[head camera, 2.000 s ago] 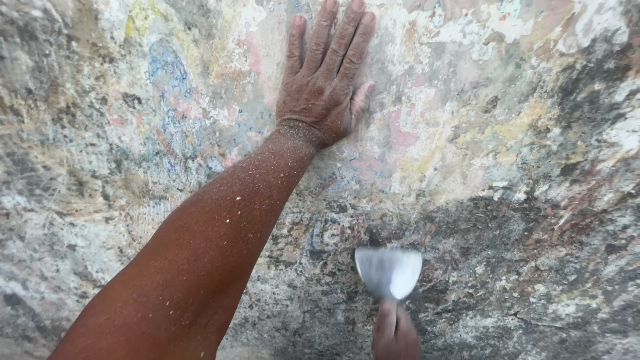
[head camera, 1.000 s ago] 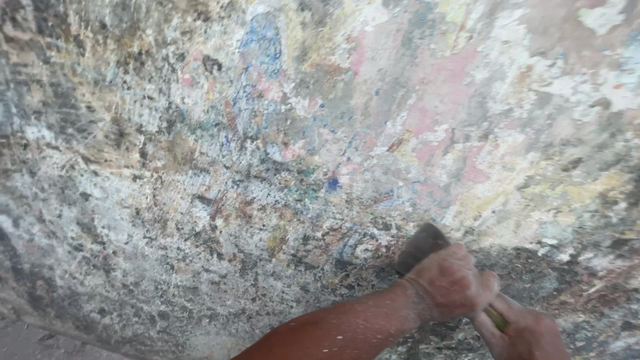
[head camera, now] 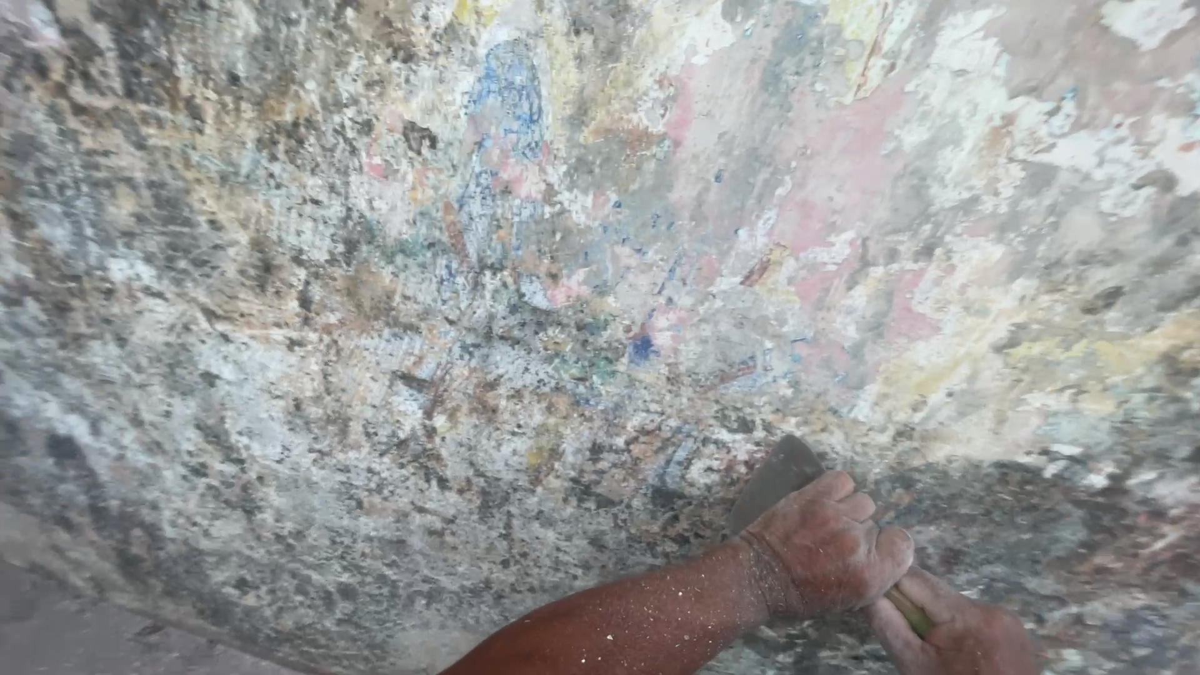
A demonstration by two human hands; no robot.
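A metal paint scraper (head camera: pixel 776 480) lies with its wide blade against a mottled wall (head camera: pixel 525 366), low and right of the middle of the view. My left hand (head camera: pixel 830 544) is closed around the scraper near the base of the blade, its fingers covering that part. Farther down the green and tan handle, my right hand (head camera: pixel 961 628) grips the scraper too. The blade is tilted toward the upper left. Pale flecks dot my left forearm. The wall shows patches of pink, blue, yellow, white and dark grey, with worn paint.
The rough wall fills most of the view. Its bottom edge runs diagonally at the lower left, where a greyish ground surface (head camera: pixel 66 619) shows. Flaking white paint (head camera: pixel 1078 141) covers part of the upper right.
Two seconds ago my left hand lay spread on the wall while my right hand alone held the scraper. My left hand has since come down and taken hold of the scraper.
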